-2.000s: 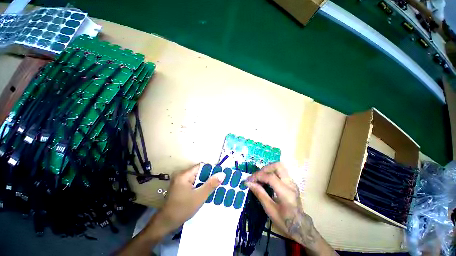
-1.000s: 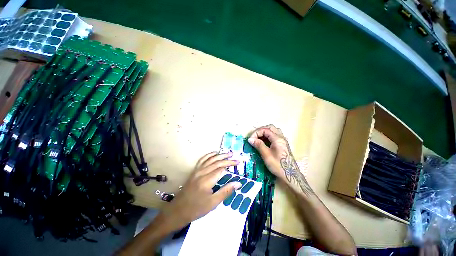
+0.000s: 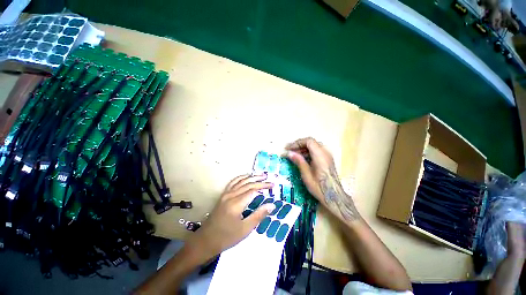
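Observation:
A white sticker sheet (image 3: 245,262) with dark oval pads near its top lies over the lower part of a green PCB panel (image 3: 266,163). My left hand (image 3: 233,213) holds the sheet, thumb on top, fingers reaching onto the panel. My right hand (image 3: 314,167) is at the panel's upper right, thumb and index finger close together at its edge. Whether a pad is between those fingertips cannot be told. Black cables (image 3: 297,248) hang from the panel beside the sheet.
A pile of wired green panels (image 3: 115,98) stands at left, sticker sheets (image 3: 49,36) beyond it. At right are a carton (image 3: 404,173) of black cables and clear plastic bags (image 3: 500,230), with another person's arm (image 3: 510,259). A green conveyor (image 3: 259,40) runs behind the bench.
My right hand has moved from the sheet up to the panel's upper right edge. My left hand and the sheet have tilted and shifted slightly. Another person's arm has appeared at lower right.

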